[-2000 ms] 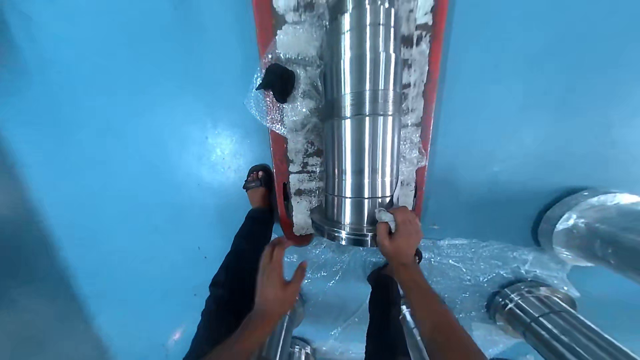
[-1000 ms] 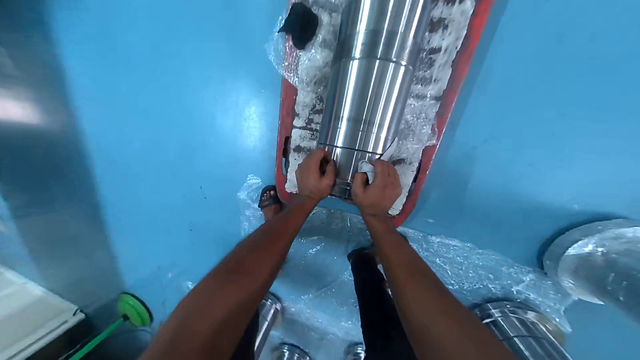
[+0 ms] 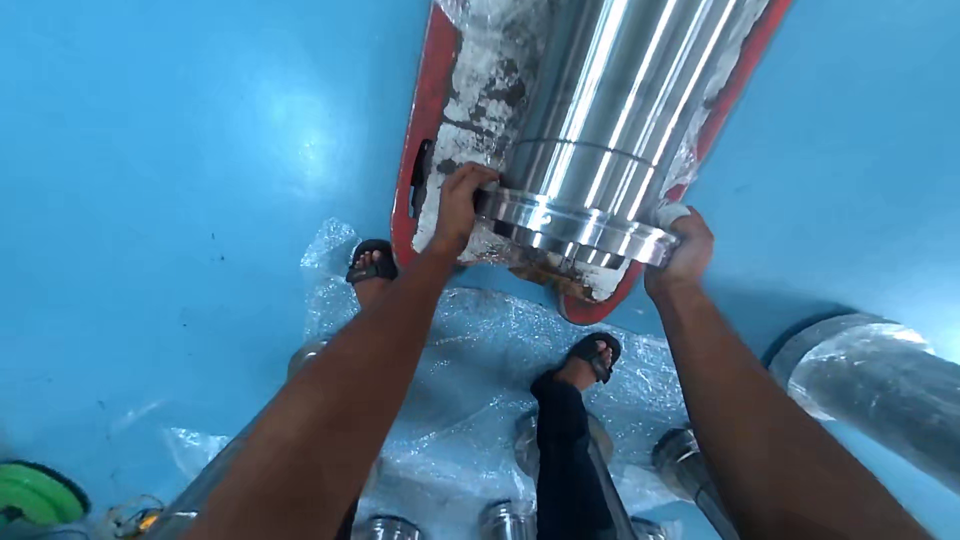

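Observation:
A large polished steel cylinder lies lengthwise on a red platform that has a worn, white-patched top. At its near end is a wider flange ring. My left hand grips the ring's left edge, fingers curled over its far side. On the right edge, my right hand grips the same ring, with a small white cloth or wad between its fingers and the metal. The palms and the ring's underside are hidden.
Bubble wrap covers the blue floor around my sandalled feet. A wrapped cylinder lies at right, and several other metal cylinders lie near the bottom edge. A green round object is at lower left.
Two seconds ago my left hand was off the cylinder; one second ago both hands were at its near end. Now they hold the flange's opposite edges, wider apart. The view has shifted closer.

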